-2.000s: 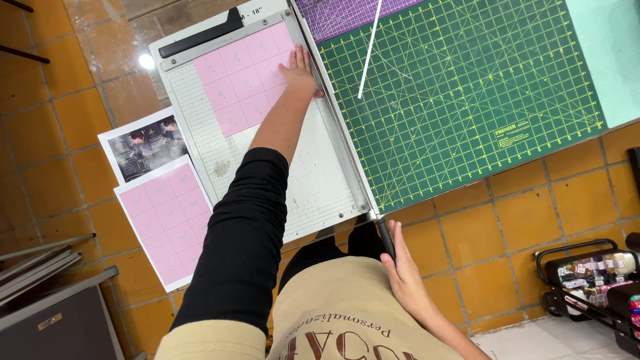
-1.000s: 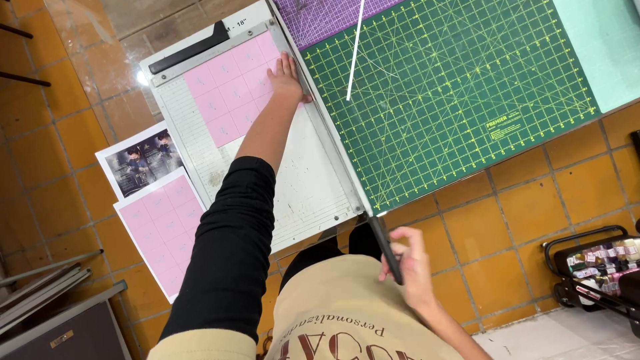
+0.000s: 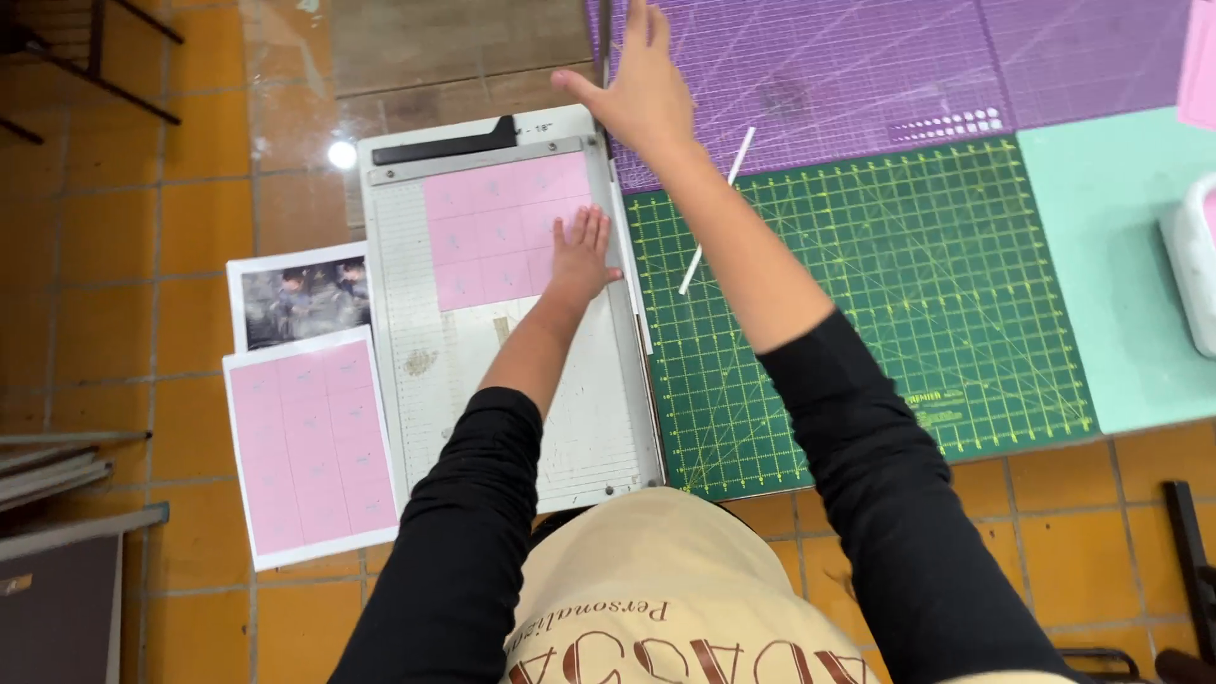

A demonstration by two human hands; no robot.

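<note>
My left hand (image 3: 581, 255) rests with spread fingers on a pink gridded paper sheet (image 3: 494, 228), near its right edge. That sheet lies on the white bed of a guillotine paper cutter (image 3: 513, 399), against the upper stop. My right hand (image 3: 651, 90) is beyond the cutter's far right corner, fingers extended and thumb out. Beside it runs the cutter's dark blade arm (image 3: 605, 43); whether the palm touches it cannot be told. A narrow white paper strip (image 3: 642, 309) lies along the cutter's right edge.
Left of the cutter are a pink printed sheet (image 3: 313, 446) and a photo print (image 3: 306, 302). To the right lie a green cutting mat (image 3: 874, 313), a purple mat (image 3: 826, 76) and a loose white strip (image 3: 717, 211). A white container (image 3: 1192, 266) stands at far right.
My right hand has gone from the black handle at the cutter's near end to beyond its far end. The blade arm has swung up and away. My left hand stays on the pink sheet.
</note>
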